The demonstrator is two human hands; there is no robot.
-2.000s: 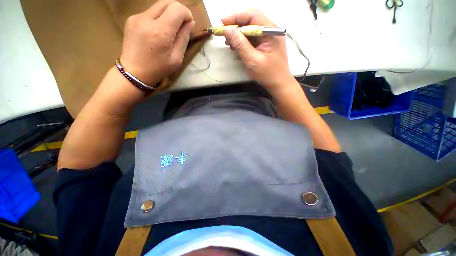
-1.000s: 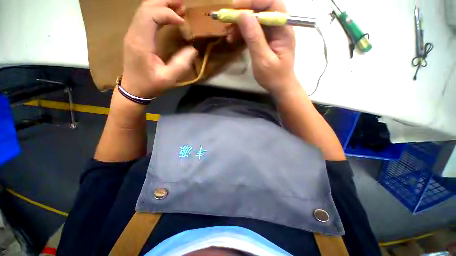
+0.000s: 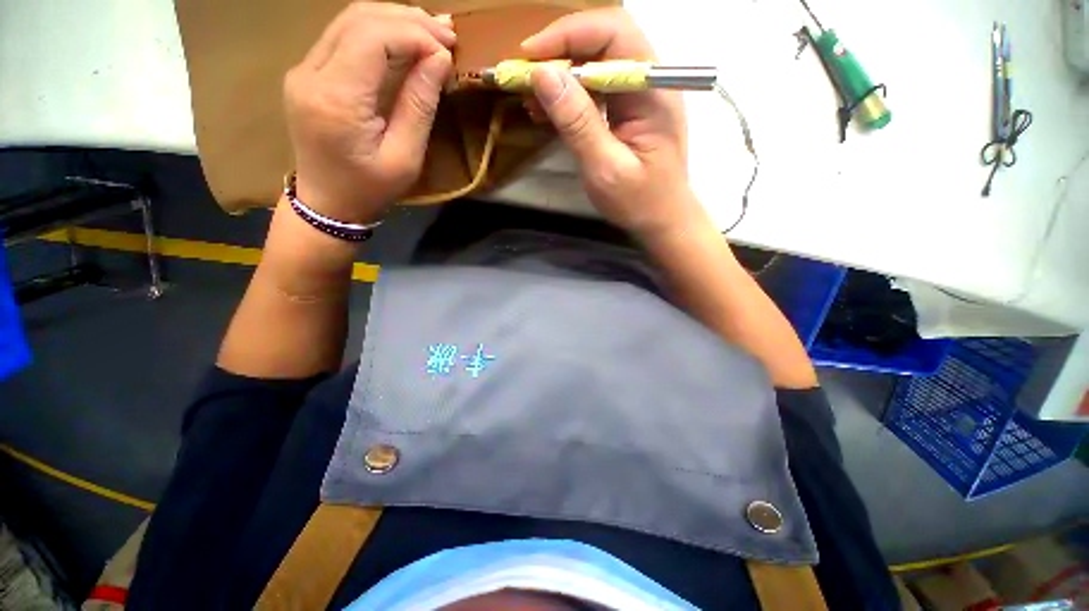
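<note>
A brown fabric bag point(image 3: 233, 90) lies at the front edge of the table, with a lighter tan piping point(image 3: 480, 167) curving along its opening. My right hand point(image 3: 615, 125) holds the thread burner point(image 3: 615, 76), a pale yellow pen with a silver rear end and a thin cord. Its tip points left and is at the bag's edge, close to my left fingertips. My left hand point(image 3: 364, 107) has thumb and index finger pinched together over the bag edge; whether a thread is between them is too small to tell.
A green-handled tool point(image 3: 850, 78) and slim grey snips point(image 3: 1002, 107) with dark loops lie to the right on the white table point(image 3: 931, 179). Blue crates point(image 3: 985, 412) stand below right. A dark metal frame point(image 3: 84, 227) stands below left.
The bag has shifted and turned to show its piped opening. My left fingers, spread a second ago, are now pinched. The burner has moved slightly left and down, its tip now at the edge.
</note>
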